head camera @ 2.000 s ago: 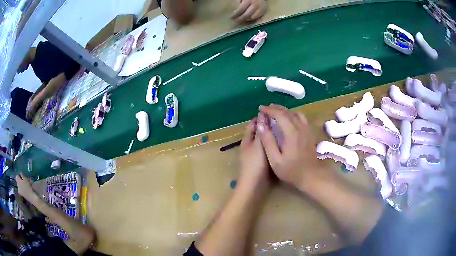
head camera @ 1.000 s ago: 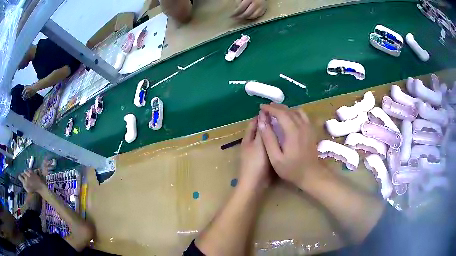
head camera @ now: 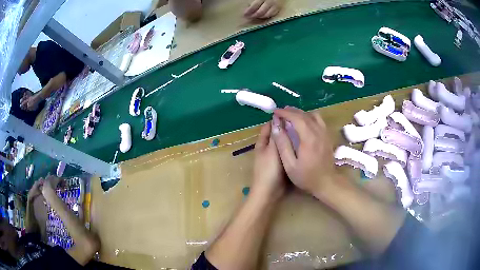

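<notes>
My left hand (head camera: 267, 161) and my right hand (head camera: 306, 150) are together at the bench edge by the green belt, fingertips touching. A small pinkish patch shows between them; I cannot tell whether it is a held thing or skin. The palms are hidden. A slim black tool (head camera: 243, 150) lies flat on the bench beside my left hand. A white housing shell (head camera: 256, 100) lies on the belt just beyond my fingertips. A heap of white and pale pink housing shells (head camera: 401, 141) lies on the bench to the right of my right hand.
The green conveyor belt (head camera: 295, 52) carries part-assembled units (head camera: 343, 77), a pink-and-dark assembly (head camera: 231, 55) and thin white strips (head camera: 286, 89). A grey metal upright (head camera: 63, 149) stands at left. Other workers' hands show at top and left, by a parts tray (head camera: 59, 232).
The shells, units and strips on the belt have moved left. My hands have stayed in place. The worker's hands at lower left have come together over the parts tray.
</notes>
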